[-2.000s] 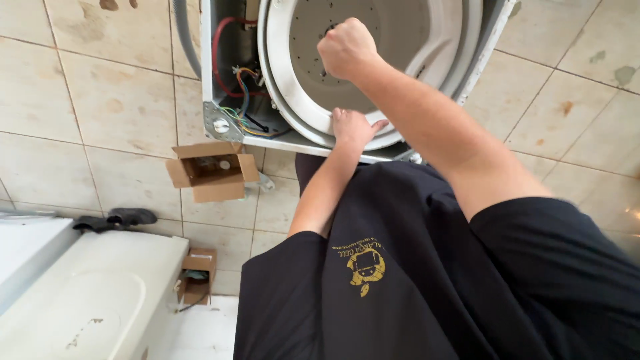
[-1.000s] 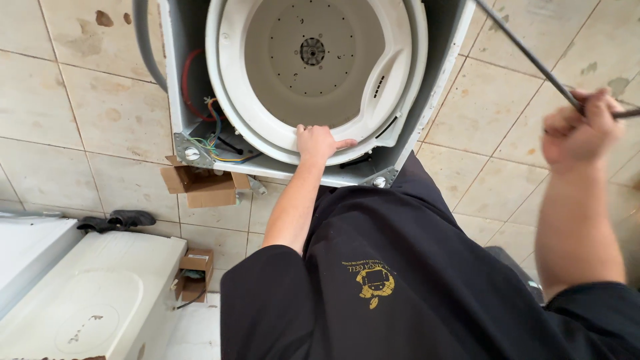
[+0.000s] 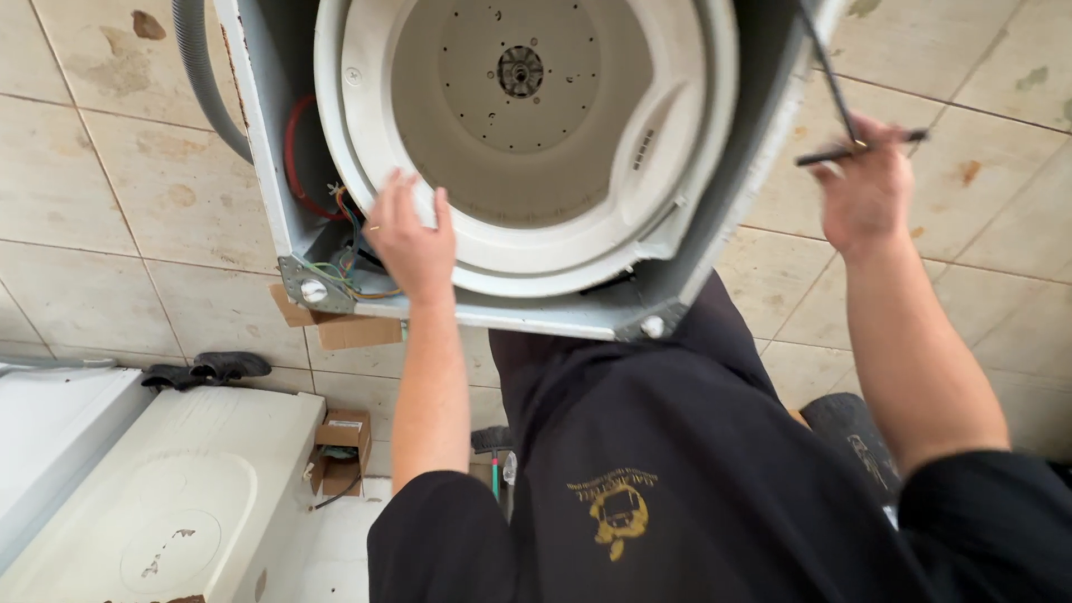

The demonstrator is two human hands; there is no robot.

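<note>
A top-loading washing machine with no lid stands in front of me, its metal cabinet (image 3: 536, 318) around a white tub ring (image 3: 519, 251) and a pale inner drum (image 3: 536, 188). At the drum's bottom centre sits a dark splined hub (image 3: 520, 72). My left hand (image 3: 410, 234) is over the ring's near left edge, fingers spread, nothing held; contact is unclear. Out to the right of the cabinet, my right hand (image 3: 867, 193) grips a long dark metal T-handle tool (image 3: 829, 75) at its crossbar. The tool's far end runs out of view at the top.
Loose coloured wires (image 3: 343, 272) and a red hose (image 3: 293, 159) lie in the cabinet's left corner. A grey corrugated hose (image 3: 205, 92) hangs outside. Cardboard boxes (image 3: 360, 331), black shoes (image 3: 230, 365), another white appliance (image 3: 167, 469) and a broom head (image 3: 492, 439) are on the left and below.
My right hand was a fist over the drum two seconds ago; it is now right of the cabinet with the T-handle tool. My left hand has shifted left along the ring, its fingers more spread.
</note>
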